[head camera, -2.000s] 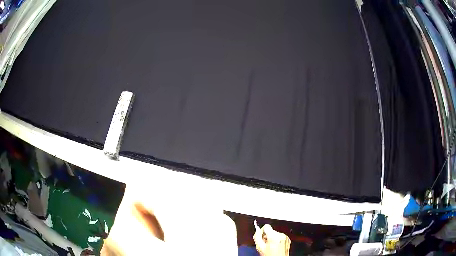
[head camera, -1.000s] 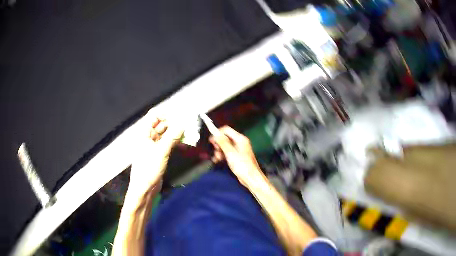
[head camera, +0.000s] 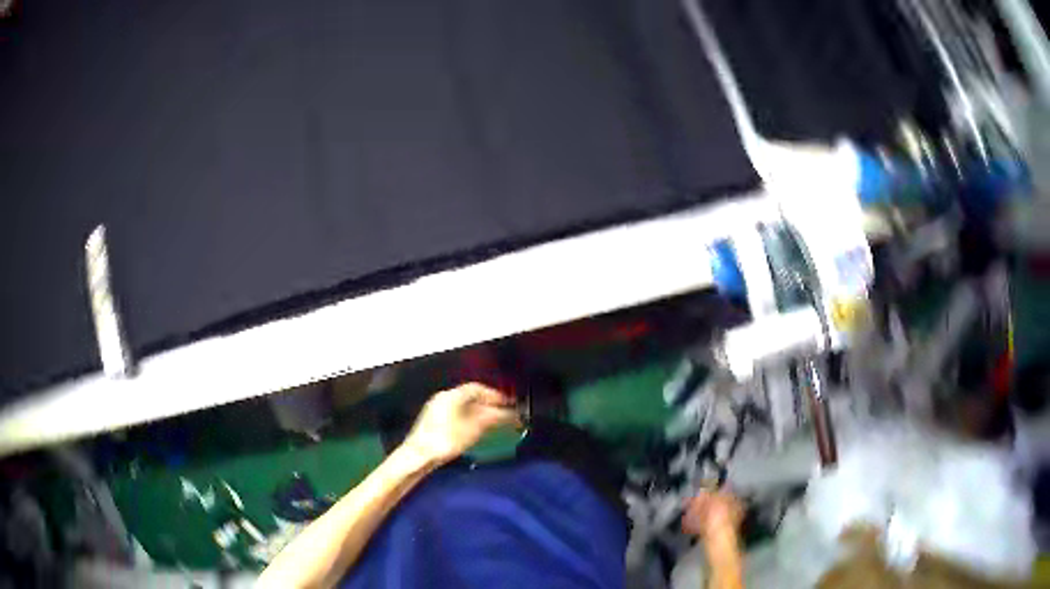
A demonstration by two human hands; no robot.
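Observation:
Black fabric (head camera: 438,127) covers the table, with a ragged dark edge beside the pale table border (head camera: 461,311). A narrow mottled cloth weight (head camera: 105,301) lies across the near edge at the left. My left hand (head camera: 463,419) is below the border in front of my blue top, its fingers drawn together; a tiny dark thing may be at the fingertips, too blurred to tell. My right hand (head camera: 715,513) is small and blurred at the lower right, away from the table edge; what it holds cannot be told.
The white and silver end-cutter unit (head camera: 794,282) with blue clips sits at the right end of the border; its pale track (head camera: 725,71) runs back over the fabric. Grey and white scraps (head camera: 737,426) and bundled white material (head camera: 921,495) lie at the lower right. Green floor (head camera: 219,489) shows below the table.
The view has swung about. My hands have moved down off the pale border and farther apart, my right hand to the right. The white scrap and pale tool between them no longer show.

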